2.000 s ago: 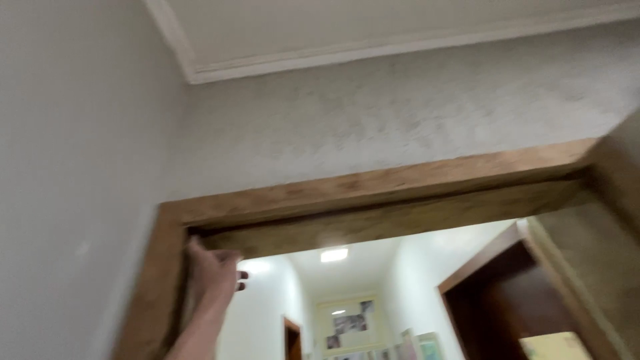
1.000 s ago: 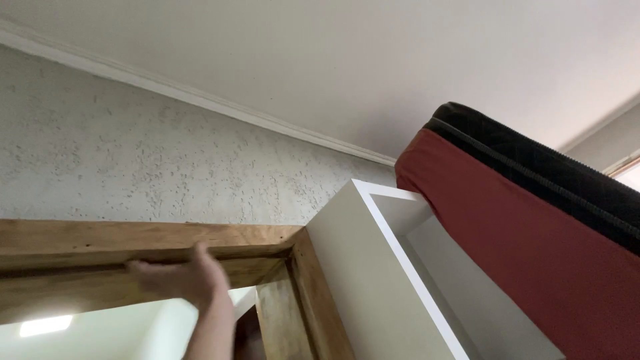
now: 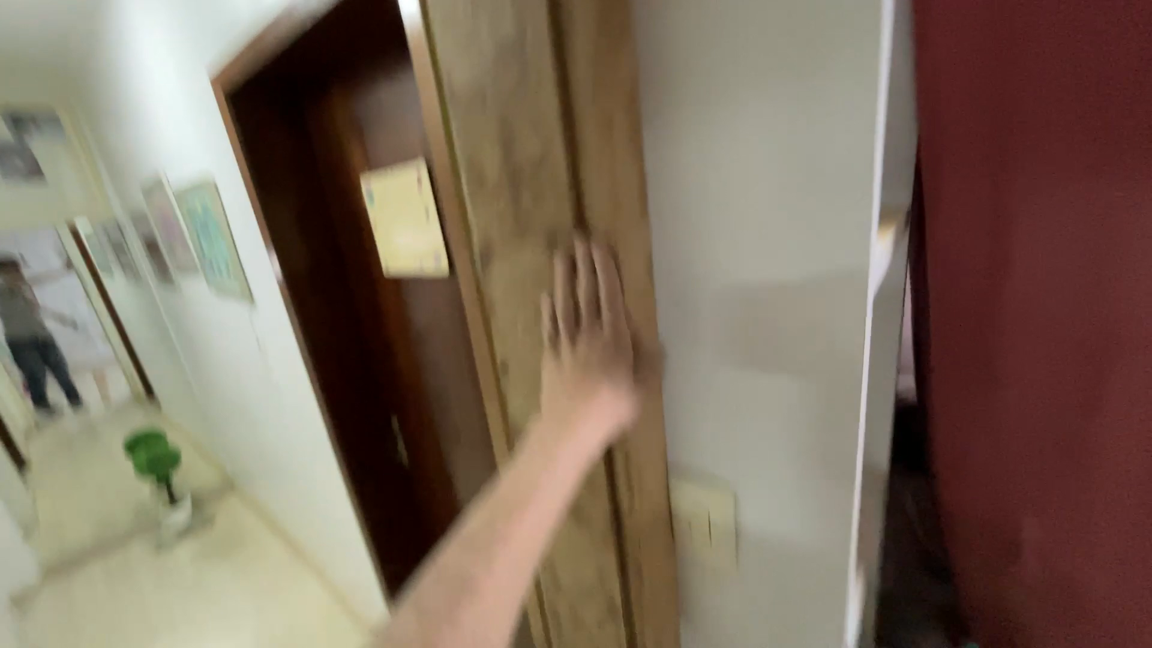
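My left hand (image 3: 589, 360) lies against the wooden door frame (image 3: 513, 171), back of the hand toward me and fingers pointing up. It holds nothing; its fingers are extended, with small gaps between some of them. A long groove runs down the frame under the hand. The forearm comes in from the bottom of the view. Blur softens the hand's outline, and its thumb is hard to make out. My right hand is not in view. Low on the wall right of the frame is a switch plate (image 3: 705, 522).
Right of the frame stand a pale panel edge (image 3: 871, 360) and a dark red fabric surface (image 3: 1035, 315). Leftward, a hallway holds a dark wooden door (image 3: 441, 360) with a yellowish sheet (image 3: 405, 220), pictures (image 3: 214, 238), a green plant (image 3: 153, 454) and a distant person (image 3: 36, 333).
My left hand has gone from the left upper corner of the frame, along the top piece, to the right upright. The view has swung right and down.
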